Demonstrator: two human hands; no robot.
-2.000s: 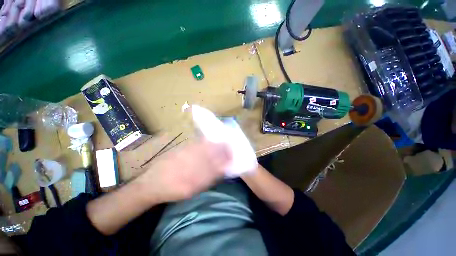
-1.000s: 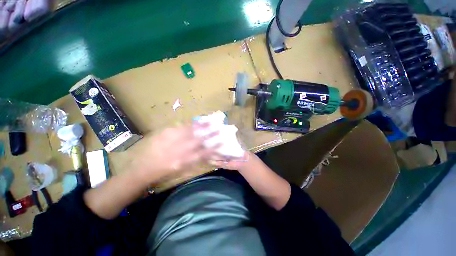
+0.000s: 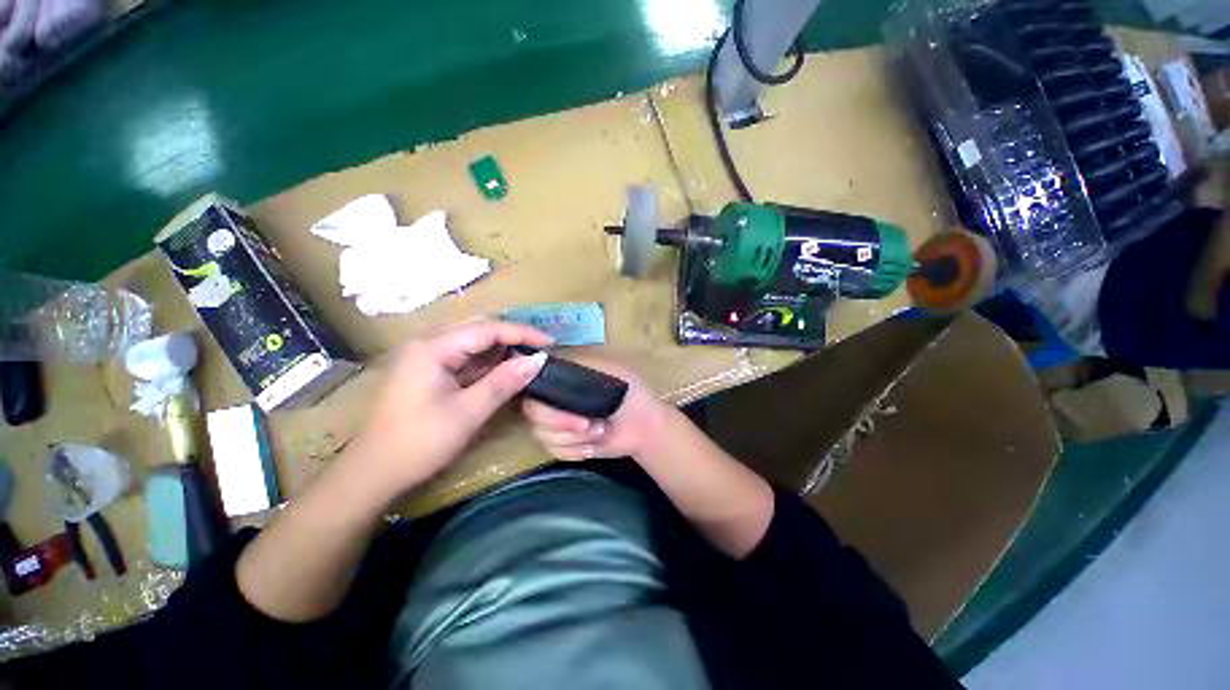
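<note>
A black housing (image 3: 580, 387) is held between both bare hands over the lap, at the bench's near edge. My left hand (image 3: 459, 384) grips its left end with thumb and fingers. My right hand (image 3: 600, 429) holds it from below and the right, fingers under it. A white wiping cloth (image 3: 402, 259) lies crumpled on the cardboard beyond the hands. A pale blue block (image 3: 560, 322) lies flat just behind the housing, partly hidden by my left hand.
A bench grinder (image 3: 796, 254) with a red light stands right of centre. A printed carton (image 3: 254, 303), white-topped block (image 3: 243, 460) and brush (image 3: 180, 425) lie left. A green piece (image 3: 488, 177) is behind. Clear trays (image 3: 1025, 148) and a person's sleeve (image 3: 1167, 297) are far right.
The white cloth has left my hands and now lies on the cardboard near the carton. The black housing is now uncovered in both hands. The view has shifted slightly.
</note>
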